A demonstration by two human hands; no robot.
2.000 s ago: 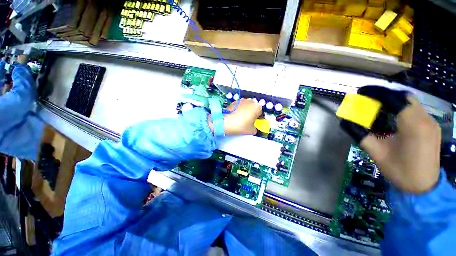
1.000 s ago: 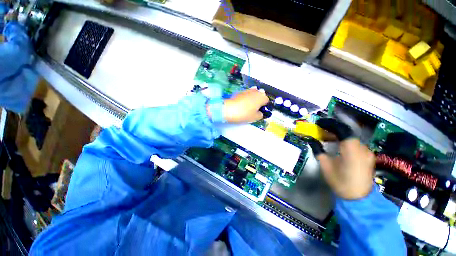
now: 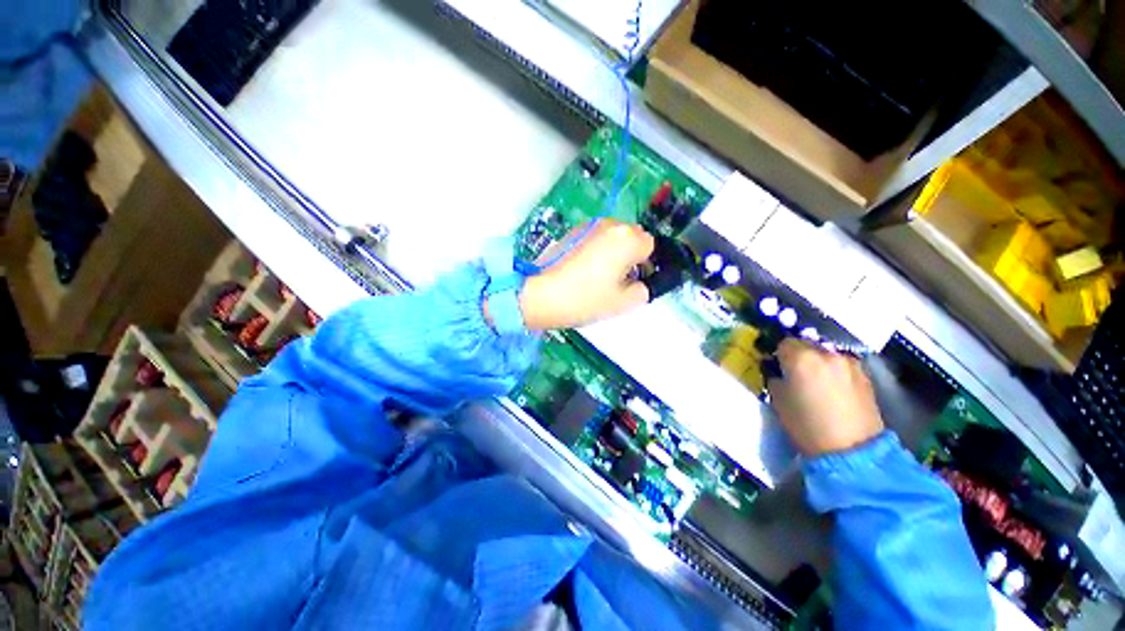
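The green circuit board (image 3: 580,197) lies at a slant on the line, with a long white-silver heatsink (image 3: 672,380) across it and pale-topped capacitors (image 3: 770,307) in a row. My left hand (image 3: 590,279) is bent over the board's upper part, its black finger cots among the parts; whether it grips anything is hidden. My right hand (image 3: 824,397) is at the board's right part, its black-covered fingertips closed on a blurred yellow-taped transformer (image 3: 740,359) down at the board surface.
Behind the line stand a carton of yellow blocks (image 3: 1018,247) and a carton of black parts (image 3: 753,123). A second board with a red coil (image 3: 1002,508) lies right. Coil trays (image 3: 154,407) stand lower left. A black tray (image 3: 228,43) and another person's blue sleeve (image 3: 37,43) are upper left.
My right hand has brought the yellow transformer left and down from the right onto the board. My left hand remains over the board. The view has turned and shifted, showing the coil trays.
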